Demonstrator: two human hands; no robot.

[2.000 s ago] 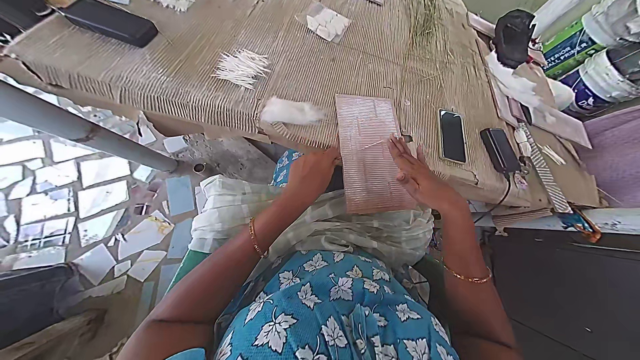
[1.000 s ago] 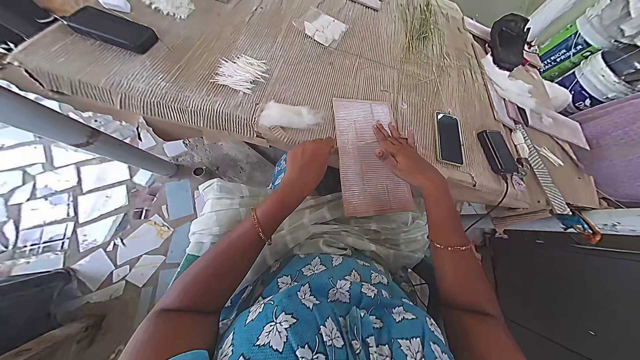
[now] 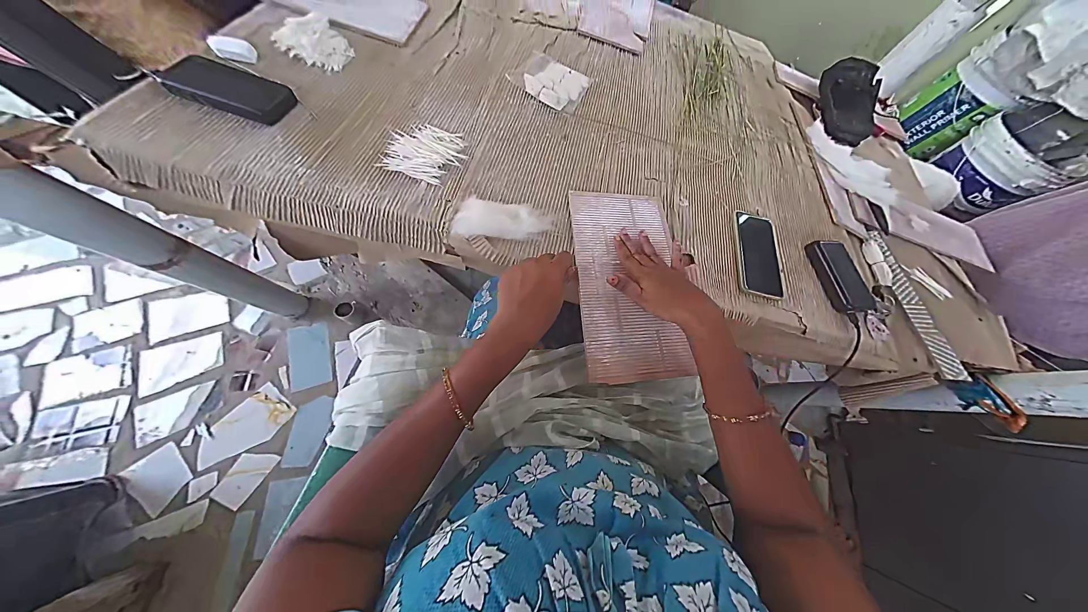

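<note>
A pinkish, finely ribbed rectangular board [image 3: 625, 340] overhangs the near edge of the cardboard-covered table, partly above my lap. My right hand [image 3: 659, 276] lies palm down on it with fingers spread. At its left edge, my left hand [image 3: 537, 289] is closed in a fist; whether something small is between its fingers cannot be seen. A tuft of white cotton-like fibre [image 3: 500, 219] lies just beyond my left hand. Farther back is a pile of thin white rolled wicks or sticks [image 3: 422, 154].
Right of the board lie a smartphone [image 3: 759, 255] and a black corded device [image 3: 841, 276]. A black case [image 3: 228, 88], a white fibre heap [image 3: 312, 42], a packet of white pieces [image 3: 554, 83] and grass-like stalks [image 3: 710, 81] are farther off. Paint buckets [image 3: 1011, 157] stand at right.
My right hand has moved from the board's right edge onto its middle, and in the last second a little nearer to me. My left hand stays beside the board's left edge.
</note>
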